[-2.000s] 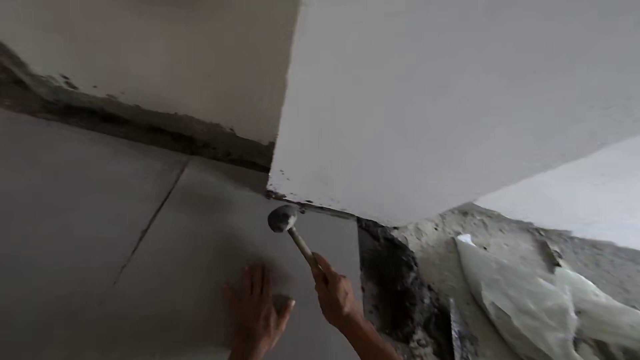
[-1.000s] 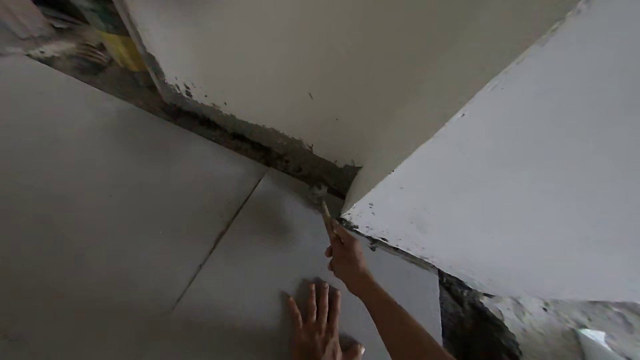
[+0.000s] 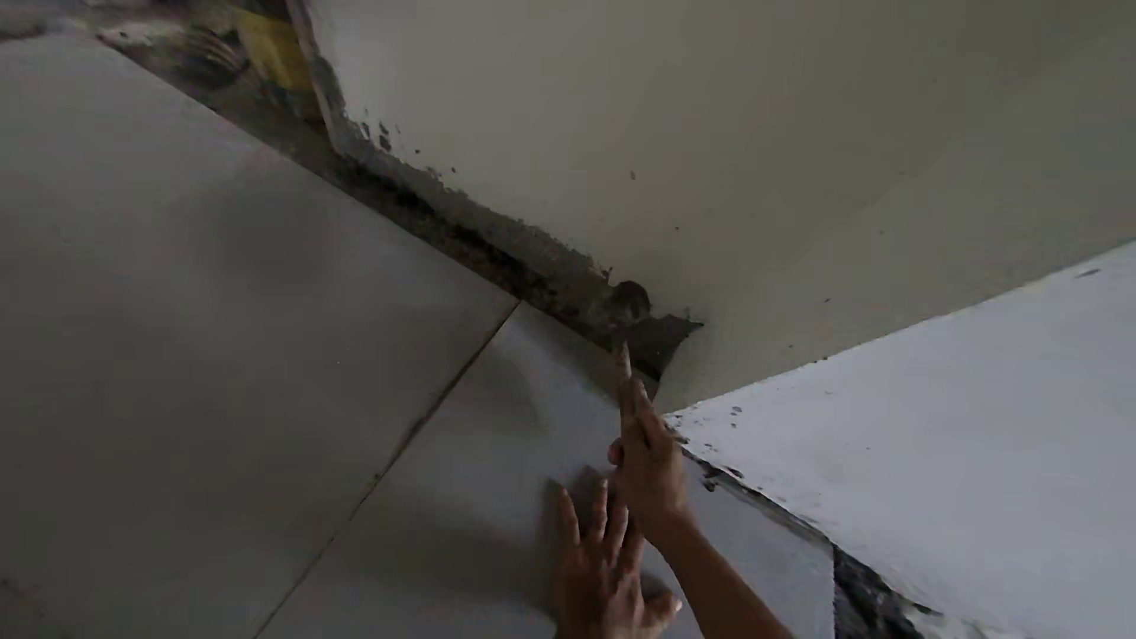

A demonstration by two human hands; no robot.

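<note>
My right hand is closed around the handle of a mallet, whose dark, blurred head is raised near the rough wall base beside the corner. Below it, my left hand lies palm down with spread fingers on a grey floor tile. A narrow joint separates this tile from a large grey tile on the left. The right forearm passes over the tile's right part.
A pale wall meets a white wall face at a projecting corner. A rough gap runs along the tile edges. A yellow object is at the upper left, and dark rubble at the lower right.
The mallet has gone from the tile by the white wall, around the corner, to the gap at the pale wall. My left hand stays flat on the tile. The view has shifted left.
</note>
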